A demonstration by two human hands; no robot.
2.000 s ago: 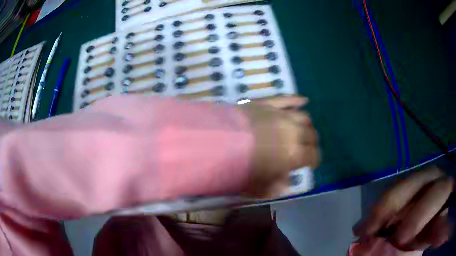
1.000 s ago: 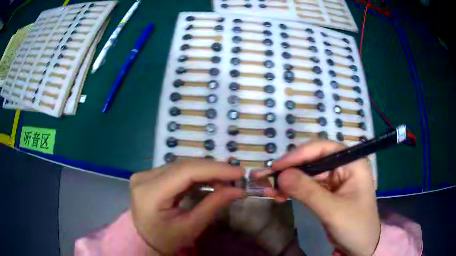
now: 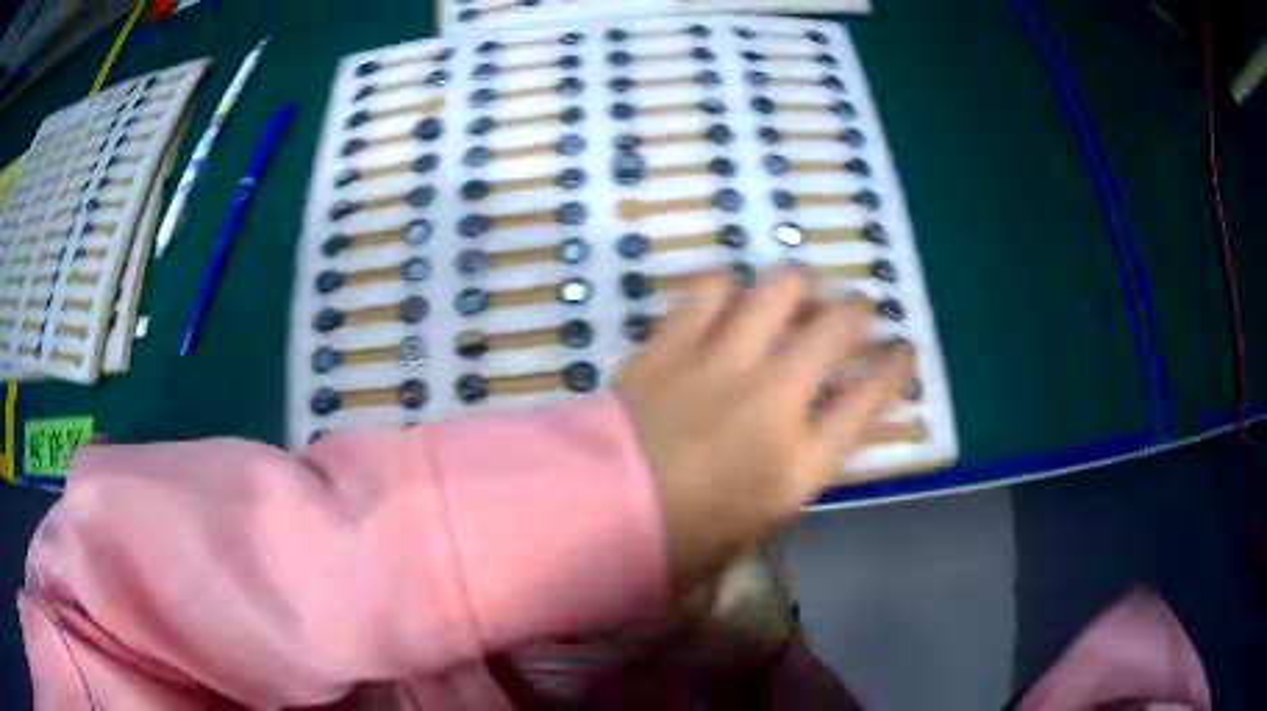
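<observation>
The white foam parts tray [image 3: 313,299] lies in front of me, with four columns of dumbbell-shaped units of dark or silvery discs joined by tan strips. A few strip ends show no dark disc. My left hand [image 3: 764,382], blurred, reaches across from the left over the tray's lower right part, back up and fingers spread. It covers units there; whether a unit is under or between the fingertips cannot be told. My right hand is out of view; only a pink sleeve shows at the bottom right. The black probe pen is not visible.
Stacked trays [image 3: 132,264] stand at the left, beside a white pen [image 3: 209,146] and a blue pen [image 3: 239,229]. A green label [image 3: 56,445] is at the near left edge. Another tray [image 3: 653,6] lies at the far edge. A red wire [image 3: 1223,236] runs down the right.
My hands have parted from the unit between them. My left hand has moved right over the tray; my right hand and the probe pen have left the view. The camera view has shifted.
</observation>
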